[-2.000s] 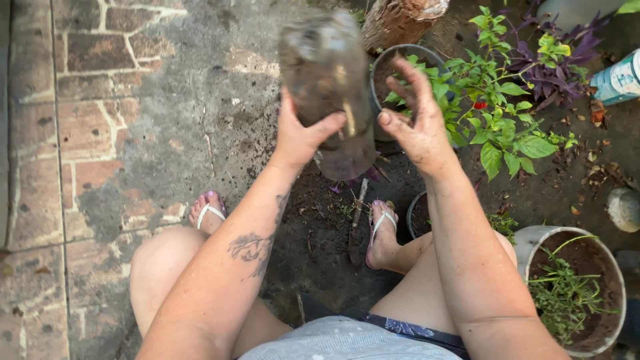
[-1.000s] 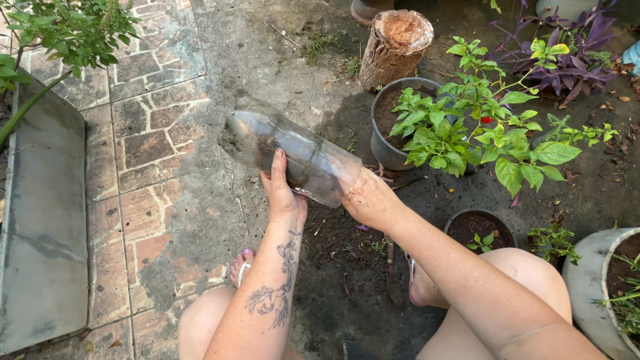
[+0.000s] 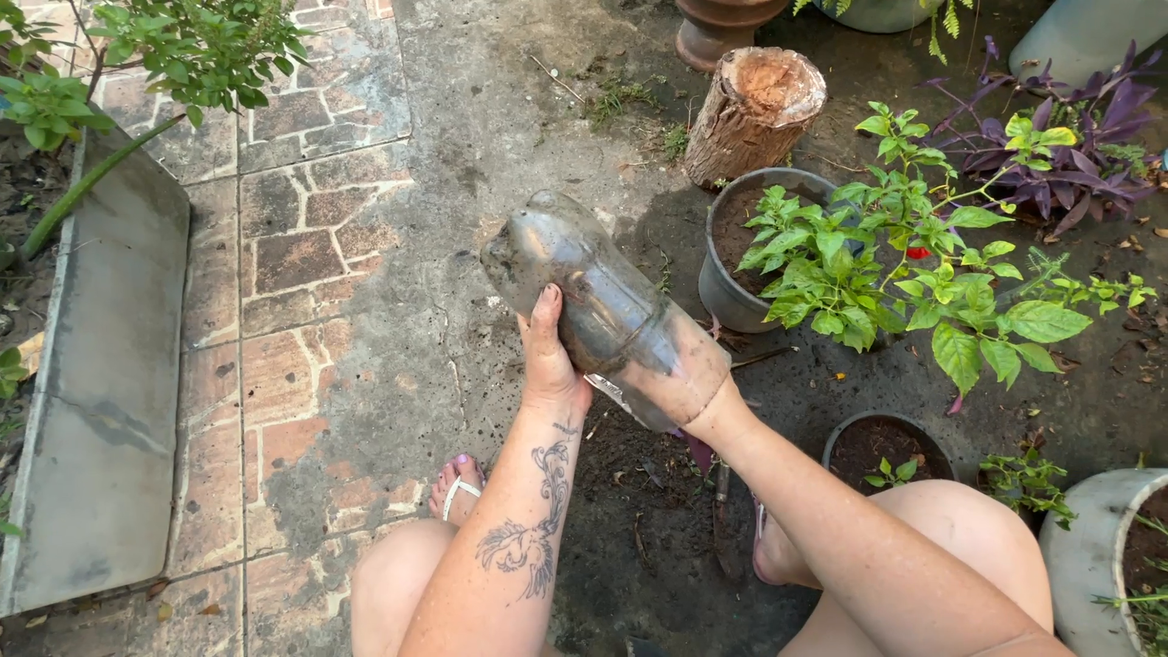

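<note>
A clear plastic bottle [image 3: 602, 292], cut open at one end and smeared with soil, lies tilted across the middle of the view, its base toward the upper left. Around its lower left side my left hand [image 3: 552, 356] is closed, thumb on top. My right hand [image 3: 671, 360] reaches into the cut end up to the wrist; its fingers show only dimly through the dirty plastic, so whether they grip anything cannot be told. Below the bottle, loose dark soil [image 3: 639, 493] lies on the ground between my feet, with a narrow hand tool [image 3: 722, 511] beside it.
At the right stand a grey pot [image 3: 730, 297] with a pepper plant [image 3: 967, 310], a tree stump [image 3: 744, 137], a small pot with a seedling [image 3: 835, 447] and a pale round planter [image 3: 1077, 547]. A grey trough [image 3: 114, 383] borders the tiled paving at left.
Two seconds ago the bottle was upright between my hands, with my right hand apart from it. Now it is tilted and my right hand is inside. The view has shifted.
</note>
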